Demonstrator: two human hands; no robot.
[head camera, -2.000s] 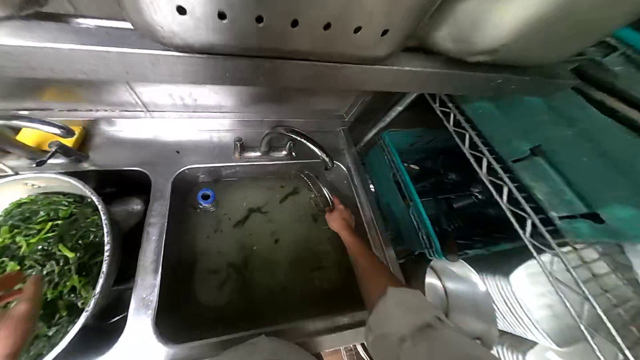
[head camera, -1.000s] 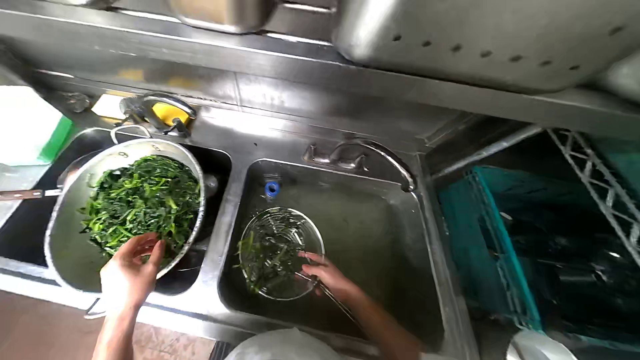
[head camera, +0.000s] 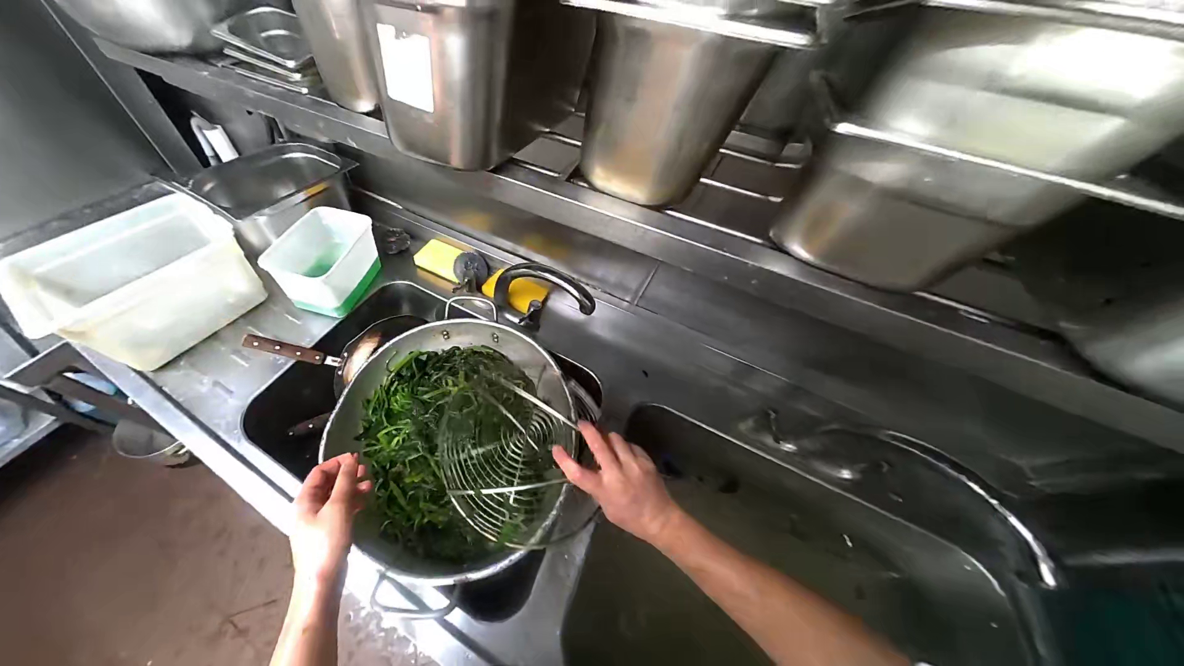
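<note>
My right hand (head camera: 622, 476) grips a round spiral wire skimmer (head camera: 504, 462), which is tilted over the right part of a large metal pot (head camera: 347, 421). Chopped leafy greens (head camera: 402, 444) fill much of the pot, and a few leaves cling to the skimmer's lower edge. Near the pot's left rim is my left hand (head camera: 331, 490), its fingers bent close together and its palm partly turned up; whether a scrap of leaf lies between the fingertips cannot be told. The pot rests over the left sink basin (head camera: 264, 416). Murky water stands in the right sink basin (head camera: 684, 592).
A pan with a wooden handle (head camera: 287, 350) lies left of the pot. Behind are a curved faucet (head camera: 555, 273) and yellow sponges (head camera: 439, 259). White plastic tubs (head camera: 139, 277) stand on the left counter. Steel containers (head camera: 638, 111) line the shelf above; a second faucet (head camera: 980, 490) arches over the right basin.
The skimmer, in the right basin with greens in it one second ago, is now over the pot in my right hand. My left hand has moved from over the greens to the pot's left rim.
</note>
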